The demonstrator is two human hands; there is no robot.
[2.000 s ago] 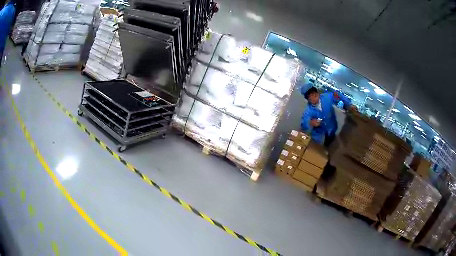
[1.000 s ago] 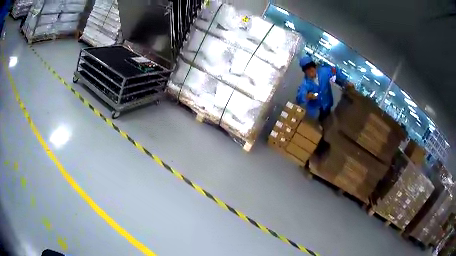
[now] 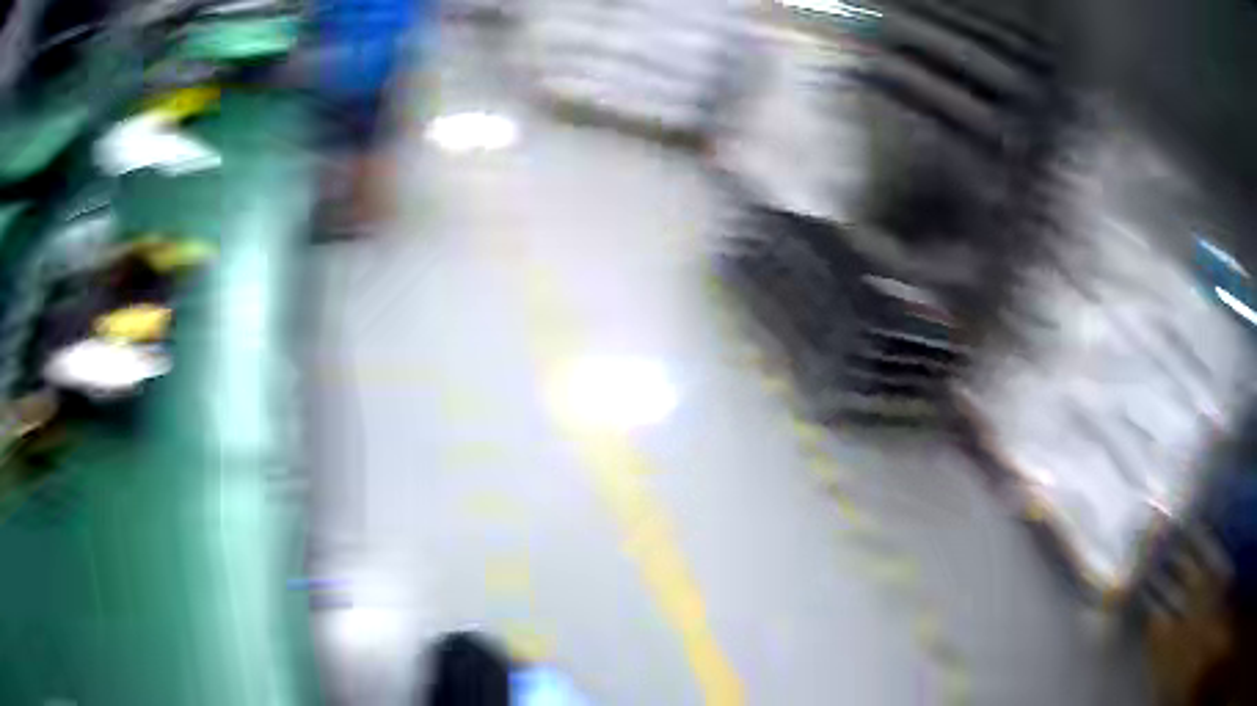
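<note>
The frame is strongly blurred. Neither of my hands can be made out. The green bench mat (image 3: 152, 552) runs along the left side. On it is a dark patch with a yellow thing (image 3: 134, 323) and a white thing (image 3: 108, 367), too blurred to name surely. Farther up the mat lies another white thing (image 3: 155, 146) beside something yellow. A whitish blur (image 3: 370, 621) and a dark rounded shape (image 3: 469, 670) show at the bottom edge; I cannot tell what they are.
Grey floor (image 3: 441, 455) with a yellow line (image 3: 648, 531) lies beside the bench. A dark multi-shelf cart (image 3: 827, 317) and wrapped pallets (image 3: 1117, 345) stand beyond. A blue-clad person (image 3: 365, 48) is at the bench's far end.
The view has swung left. The green bench has come into view, and the cart and wrapped pallet have shifted right. The person by the brown boxes is no longer clearly visible.
</note>
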